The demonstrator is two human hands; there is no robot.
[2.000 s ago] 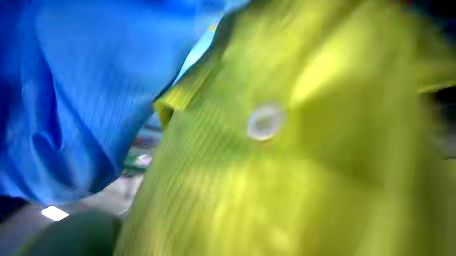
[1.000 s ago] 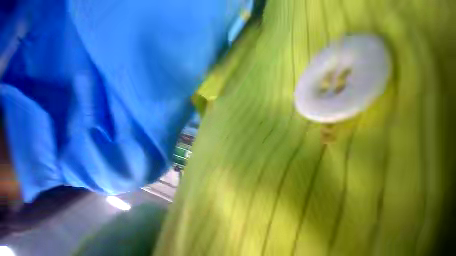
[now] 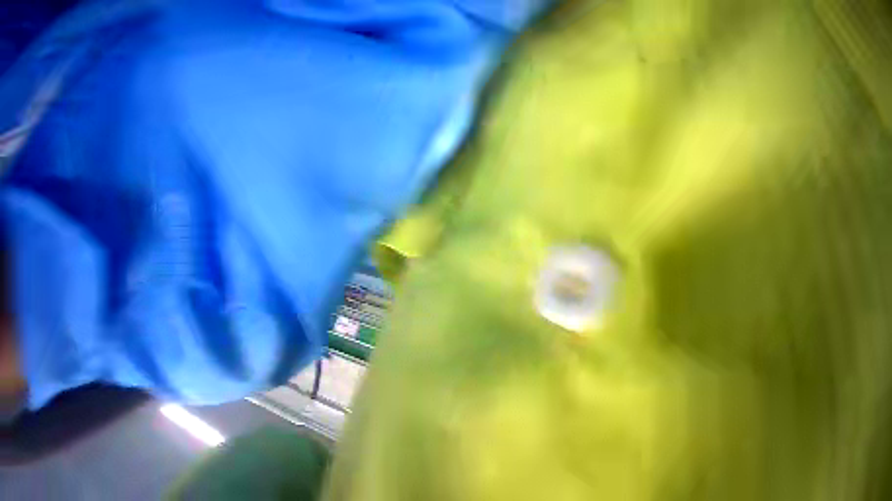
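A yellow-green garment (image 3: 509,391) fills the right side of the view, very close to the camera and blurred. A round white button (image 3: 578,287) sits on it near the middle right. A bright blue garment (image 3: 245,137) with hanging folds fills the upper left and meets the yellow-green cloth along a slanting edge. Neither my left hand nor my right hand can be made out. No tool or work part can be seen.
A dark green rounded shape (image 3: 259,470) is at the bottom left. Beside it is a grey surface with a bright white strip (image 3: 193,425). Through the gap between the garments, a green and white structure (image 3: 350,338) shows small and blurred.
The button looks smaller and lower left than one second ago. The yellow-green cloth is more blurred. The white strip has shifted left and slightly down, and the gap between the garments shows more.
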